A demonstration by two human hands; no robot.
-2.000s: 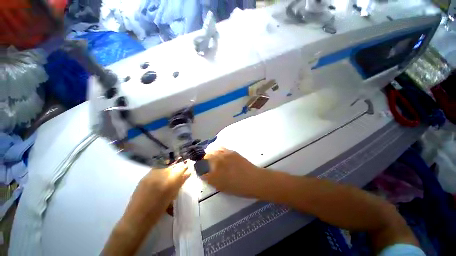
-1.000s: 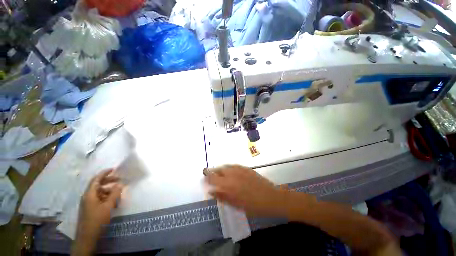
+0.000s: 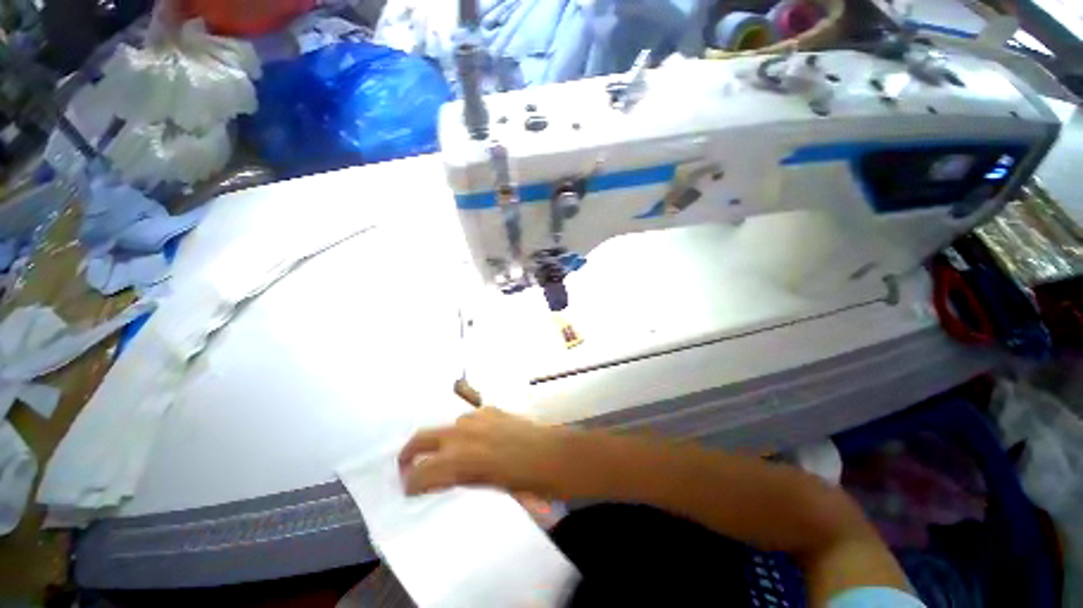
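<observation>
A wide white fabric strip (image 3: 469, 549) lies over the table's front edge and hangs towards my lap. My right hand (image 3: 481, 454) grips its upper part, fingers curled over the cloth and thumb hidden. My left hand is not clearly visible; a small skin-toned patch beside the strip, below my right hand, is too unclear to name. The presser foot and needle area (image 3: 517, 279) has no cloth under it. A small yellow-orange label (image 3: 571, 336) lies on the machine bed (image 3: 677, 309) just in front of it.
Stacked white strips (image 3: 119, 445) lie at the table's left. The sewing machine head (image 3: 618, 178) stands at the back. A grey ruler strip (image 3: 255, 529) runs along the front edge. Red scissor handles (image 3: 956, 305) are at the right end, above a blue basket (image 3: 1031, 499). Blue plastic (image 3: 356, 107) sits behind.
My right hand has moved left and slightly down and now holds a wider white piece. My left hand, at the left stack a second ago, has left that spot. The view has shifted.
</observation>
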